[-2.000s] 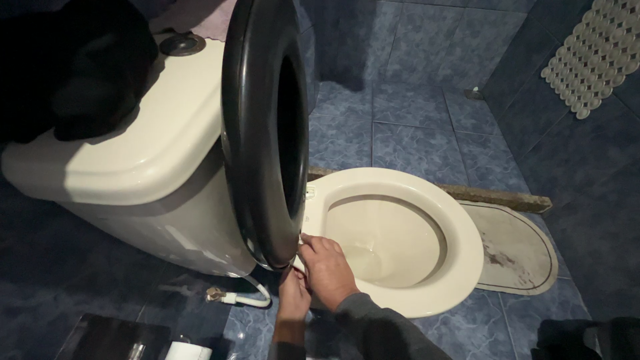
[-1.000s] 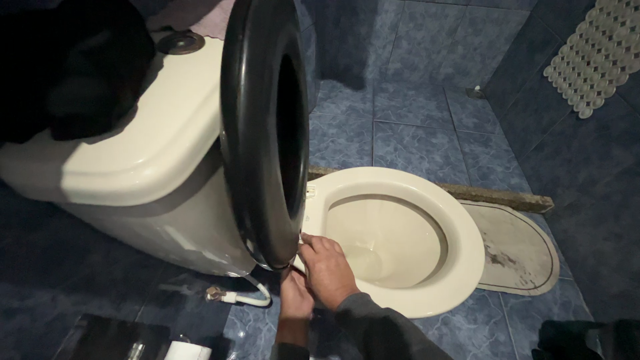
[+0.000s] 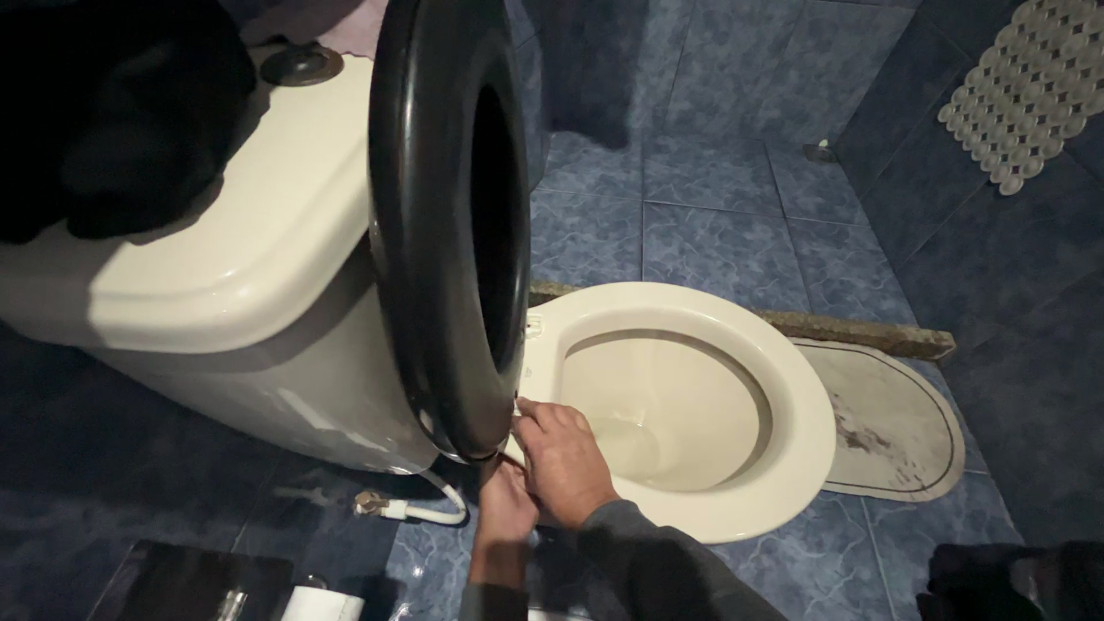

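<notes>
A cream ceramic toilet bowl (image 3: 802, 414) fills the middle of the view, and a black toilet seat (image 3: 414, 216) stands raised against the cistern (image 3: 259, 250). My left hand (image 3: 504, 500) is low beside the rear edge of the bowl, just under the seat's lower end, its fingertips hidden. Next to it, my right hand (image 3: 561, 457) reaches over the rim with bent fingers at the seat's hinge area. Whether either hand grips a part there cannot be seen. A hinge fitting (image 3: 534, 325) shows at the bowl's far rear side.
Dark cloth (image 3: 129, 112) lies on the cistern lid near the flush button (image 3: 302, 65). A white water hose (image 3: 435, 516) runs to a wall valve (image 3: 371, 504). Beyond the bowl are a stone curb (image 3: 862, 335) and a stained mat (image 3: 897, 423). A bubbled mat (image 3: 1026, 95) hangs at right.
</notes>
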